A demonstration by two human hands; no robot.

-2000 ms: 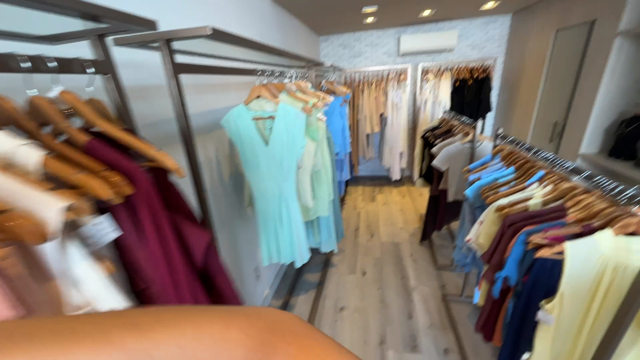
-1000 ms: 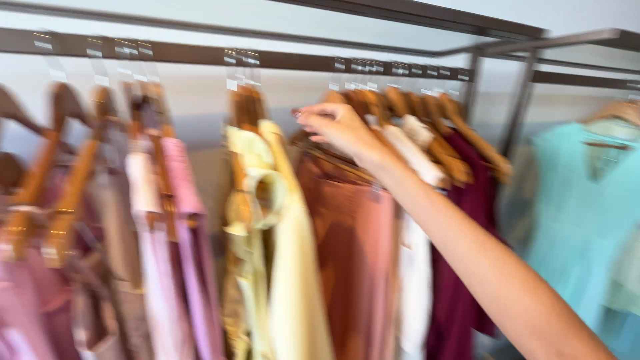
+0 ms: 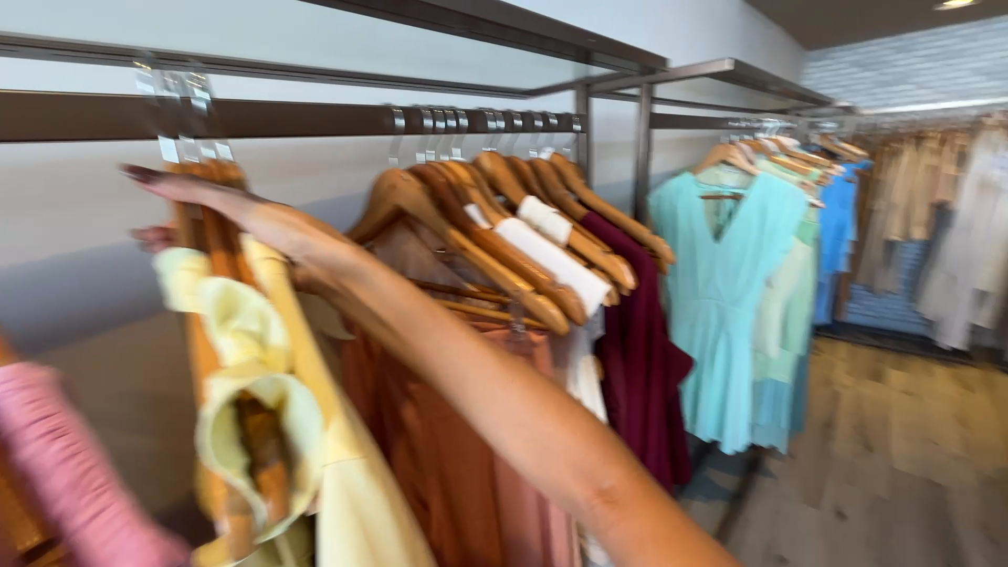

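My right hand (image 3: 209, 201) reaches from the lower right to the left part of the metal clothes rail (image 3: 299, 118). It lies around a bunch of wooden hangers (image 3: 211, 228), with fingers on the far side; blur hides the exact grip. Yellow garments (image 3: 346, 480) hang from that bunch. Right of them, behind my forearm, hang rust-coloured garments (image 3: 425, 441), white garments (image 3: 543, 252) and a maroon garment (image 3: 642, 362) on wooden hangers (image 3: 402, 201). A pink ruched garment (image 3: 71, 457) hangs at the lower left. My left hand is out of view.
A second rack (image 3: 685, 122) stands to the right, holding a turquoise dress (image 3: 728, 299), green garments and a blue garment (image 3: 839, 228). Beige and white garments (image 3: 906, 205) hang along the back wall. Wooden flooring (image 3: 882, 441) runs at the lower right.
My right hand has moved left along the rail, from beside the rust-coloured garments to the hangers of the yellow ones. The view has swung left since the earliest frame, then partly back right.
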